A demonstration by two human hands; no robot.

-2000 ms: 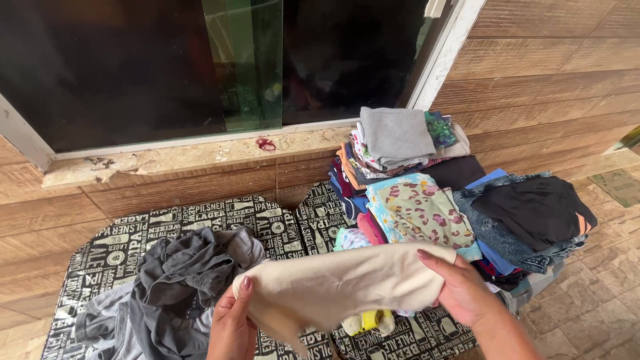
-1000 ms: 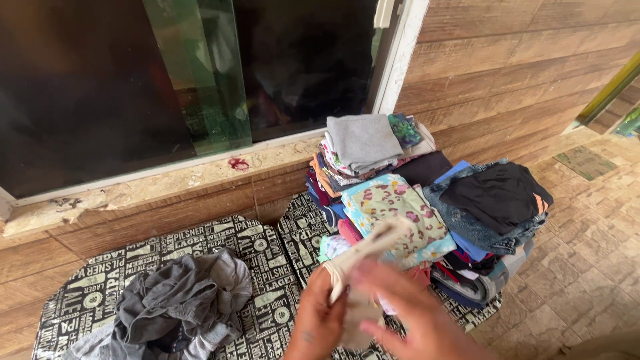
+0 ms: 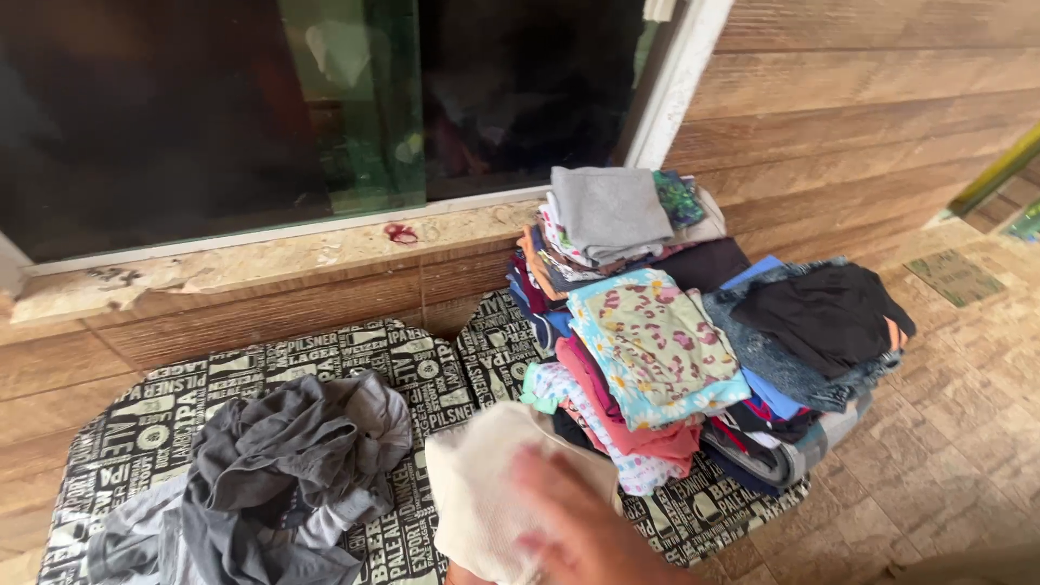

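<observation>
A cream cloth (image 3: 487, 487), bunched into a compact shape, is at the bottom centre. My right hand (image 3: 577, 520), blurred, lies over its right side; whether its fingers grip the cloth is unclear. Of my left hand (image 3: 465, 575) only a sliver shows under the cloth at the bottom edge, and its fingers are hidden. Left of the cloth lies a crumpled heap of grey garments (image 3: 284, 447). Behind and to the right stand stacks of folded clothes, topped by a grey cloth (image 3: 609, 211), a patterned yellowish cloth (image 3: 666, 333) and a black garment (image 3: 825, 317).
The clothes rest on cushioned surfaces with black-and-white lettered print (image 3: 406, 366). Behind them runs a stone window sill (image 3: 325, 253) with a dark red band (image 3: 400, 234) on it, below a glass window. A wood-look wall (image 3: 821, 106) and tiled floor (image 3: 959, 422) are at the right.
The cream cloth was stretched between both hands two seconds ago; it is now bunched up small. My hands have come together around it. The view has shifted somewhat.
</observation>
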